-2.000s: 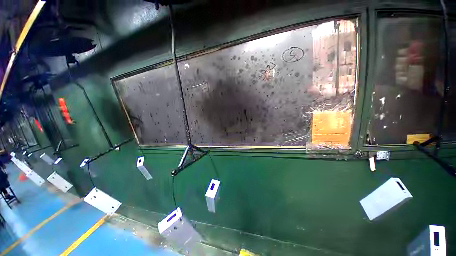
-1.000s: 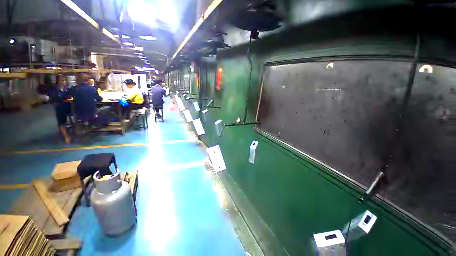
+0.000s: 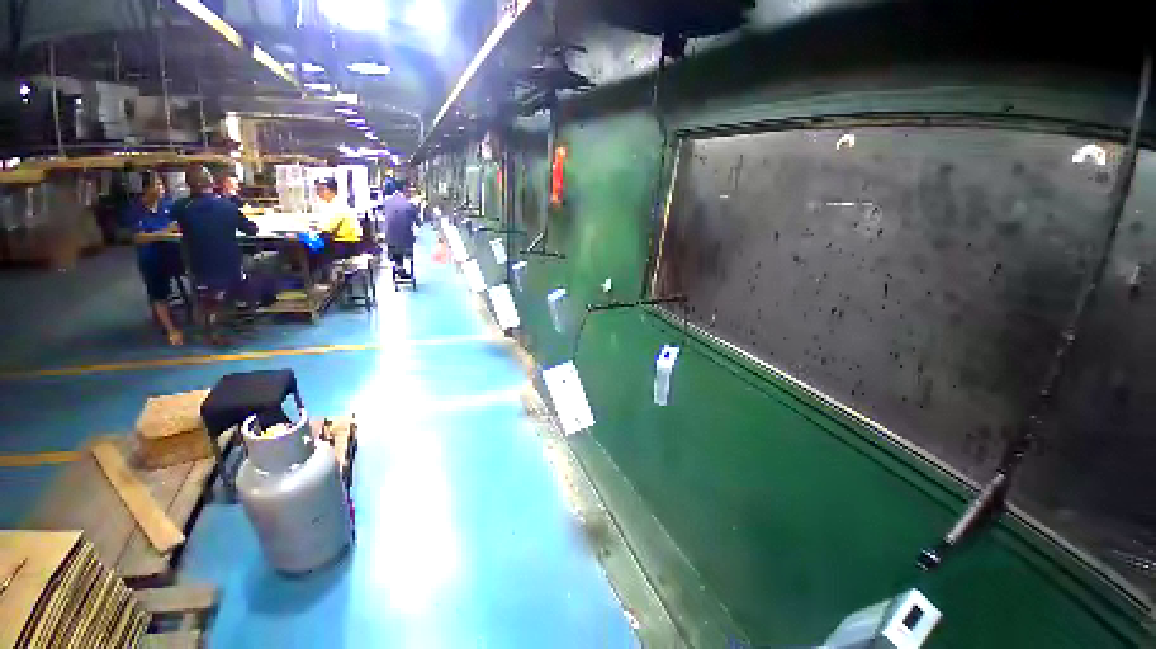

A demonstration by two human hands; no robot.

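No hand is in the picture. A white-grey metal housing [image 3: 884, 624] with a dark cutout in its end face is cut off by the bottom edge at the right. A black conveyor hanger [image 3: 1001, 488] slants down above it. A smaller white housing [image 3: 664, 375] hangs before the green wall, and a flat white one [image 3: 568, 397] hangs left of it. Several more hang in a row further down the wall.
A grey gas cylinder [image 3: 294, 502] stands in the aisle beside a black stool [image 3: 249, 396]. Flattened cartons [image 3: 64, 596] and wooden boards [image 3: 133, 501] lie at the lower left. People [image 3: 213, 241] are at tables across the aisle. Another person [image 3: 401, 228] is further down the blue floor [image 3: 418, 507].
The view first swung left from the wall to the aisle. Since then, the nearest housings have shifted down, one leaving view, and the right hanger appears larger and lower.
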